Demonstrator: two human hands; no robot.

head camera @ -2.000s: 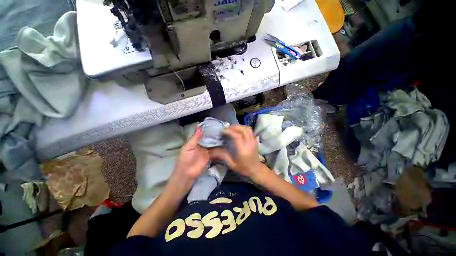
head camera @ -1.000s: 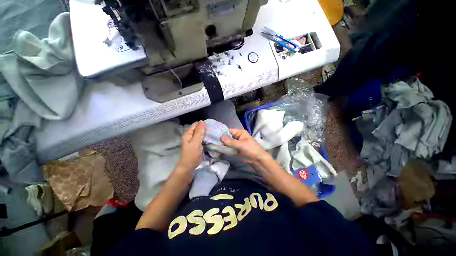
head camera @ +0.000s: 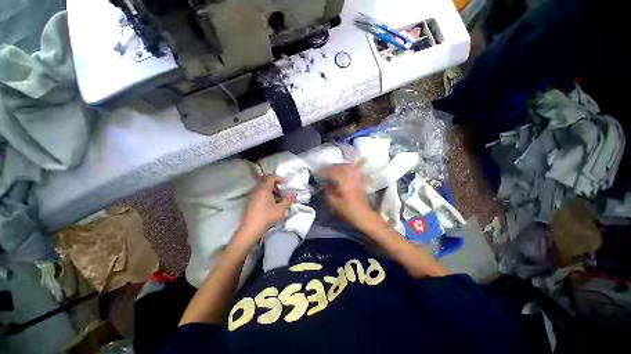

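Small pale-grey and white knit pieces [head camera: 294, 178] lie on my lap over a larger light-grey fabric panel [head camera: 211, 200]. My left hand [head camera: 264, 202] pinches the edge of a white piece between thumb and fingers. My right hand [head camera: 344, 188] is blurred at the right side of the lap, by another pale piece [head camera: 328, 157]; whether it grips that piece cannot be told. One grey piece [head camera: 279, 249] lies against my shirt.
The overlock machine [head camera: 242, 34] stands on the white table [head camera: 346, 83], with blue snips [head camera: 384, 32] in its tray. At right are a blue basket [head camera: 450, 245] with fabric and clear plastic [head camera: 423, 131], and a pale heap [head camera: 564, 155]. Brown paper [head camera: 104, 245] lies lower left.
My hands have moved apart from the small grey piece they held together. More white fabric shows between them. The view has shifted, so the machine sits higher and further left.
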